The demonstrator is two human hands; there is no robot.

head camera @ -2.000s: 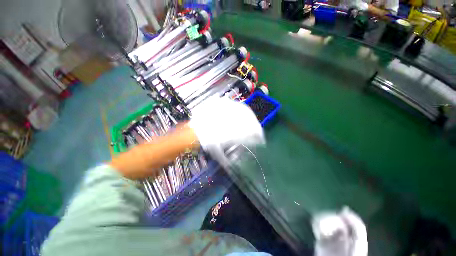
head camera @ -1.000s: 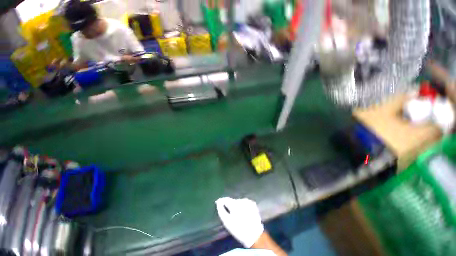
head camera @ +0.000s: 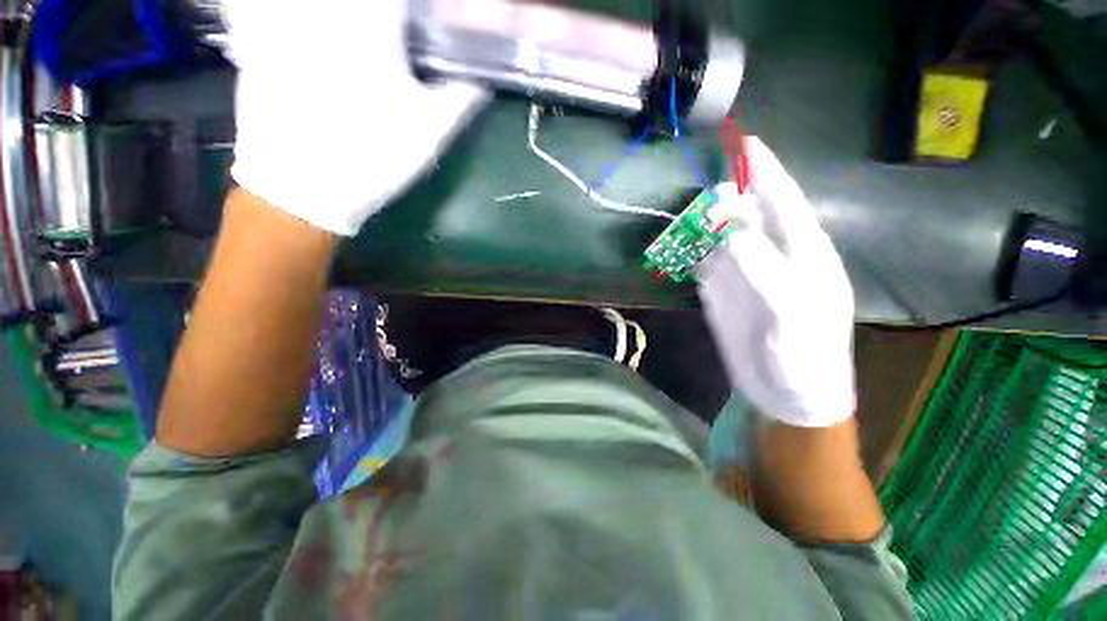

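My left hand (head camera: 334, 109), in a white glove, holds a shiny silver motor unit assembly (head camera: 546, 51) at its left part, near the top of the picture; its fingers are partly cut off by the top edge. The assembly's black end fitting (head camera: 682, 61) points right. My right hand (head camera: 783, 279), also gloved, holds a small green circuit board (head camera: 690, 235) by its right end, over the front of the bench. A white lead wire (head camera: 565, 172), thin blue lead wires (head camera: 623, 158) and red lead wires (head camera: 736, 155) run between assembly and board.
A yellow sponge (head camera: 949, 115) sits in a black stand at the bench's right. A black object (head camera: 1042, 257) with a cord lies near the front edge. A blue bin (head camera: 103, 36) and silver assemblies (head camera: 58, 176) are at left. A green mesh basket (head camera: 1026, 449) stands lower right.
The view has swung back down to the near bench edge. My left hand now holds an assembly; my right hand, empty a second ago, now holds the circuit board.
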